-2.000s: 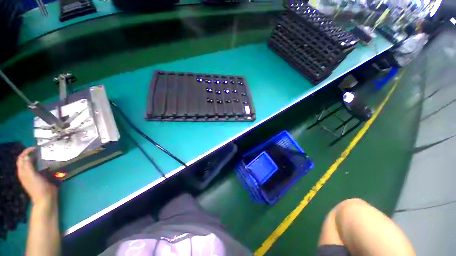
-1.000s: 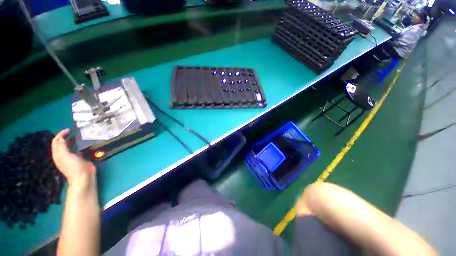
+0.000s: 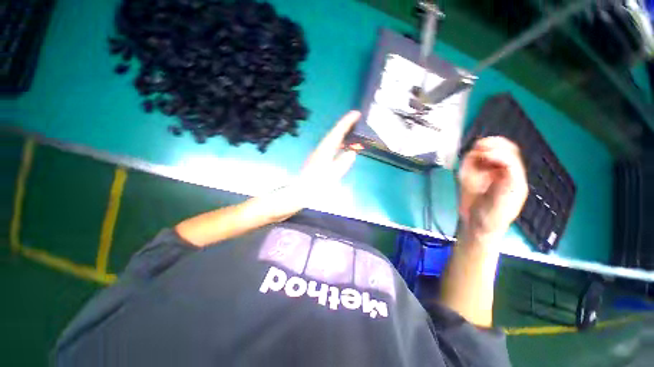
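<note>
The grey benchtop fixture (image 3: 412, 107) with a silver-white top plate stands on the teal mat, metal arms over its plate. My left hand (image 3: 333, 154) is at the fixture's near left corner, fingers apart, by its glowing switch; I see nothing in it. My right hand (image 3: 493, 175) is raised at the fixture's right side with its fingers curled, blurred; I cannot tell if it holds anything. The black parts tray (image 3: 548, 175) lies right of the fixture, partly hidden behind my right hand. A pile of loose black parts (image 3: 222, 68) lies left of the fixture.
Another black tray (image 3: 20, 43) is at the upper left edge. A thin cord (image 3: 429, 204) runs from the fixture to the bench's pale front edge. Below the bench are a blue crate (image 3: 432, 258) and a black stool (image 3: 589, 304). Black stacked trays (image 3: 629, 215) show at the right.
The view has turned left and down, so the whole parts pile shows. My right hand has come up from beside my leg to the fixture's right side. My left hand stays by the fixture.
</note>
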